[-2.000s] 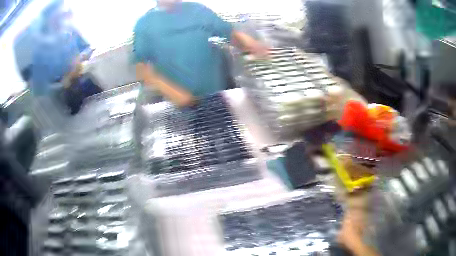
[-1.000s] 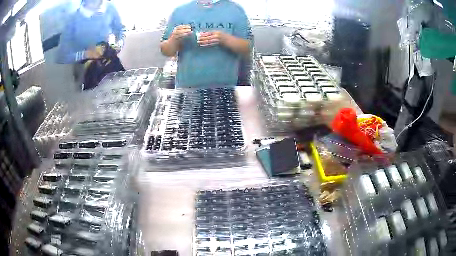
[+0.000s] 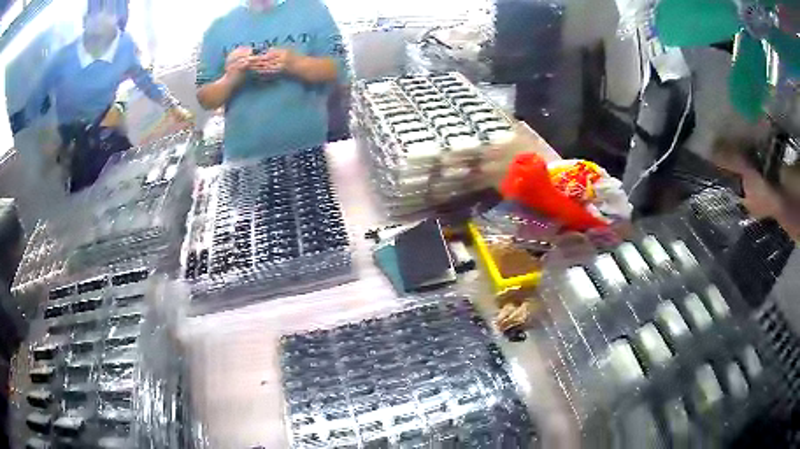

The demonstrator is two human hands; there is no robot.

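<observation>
Neither of my hands shows in the picture. Nearest in front of me, a dense-pocket blister tray (image 3: 399,377) full of small black parts lies on the table (image 3: 232,377). To its right, a large-pocket blister tray (image 3: 605,329) holds widely spaced white housings (image 3: 653,351). To the left, another blister tray (image 3: 105,351) holds columns of black-and-white units, partly cut off by the lower edge. Its surface is glary and partly blurred.
A stack of dense black-filled trays (image 3: 267,219) stands mid-table. Behind are a tray stack (image 3: 439,149) with pale parts, a yellow bin (image 3: 517,282), tan pieces (image 3: 513,316), a dark flat pad (image 3: 425,254) and a red-orange bag (image 3: 544,193). Two people stand opposite.
The view has swung right, so things sit further left. The person opposite in teal now has both hands together at the chest. The person at far left has an arm stretched towards the trays.
</observation>
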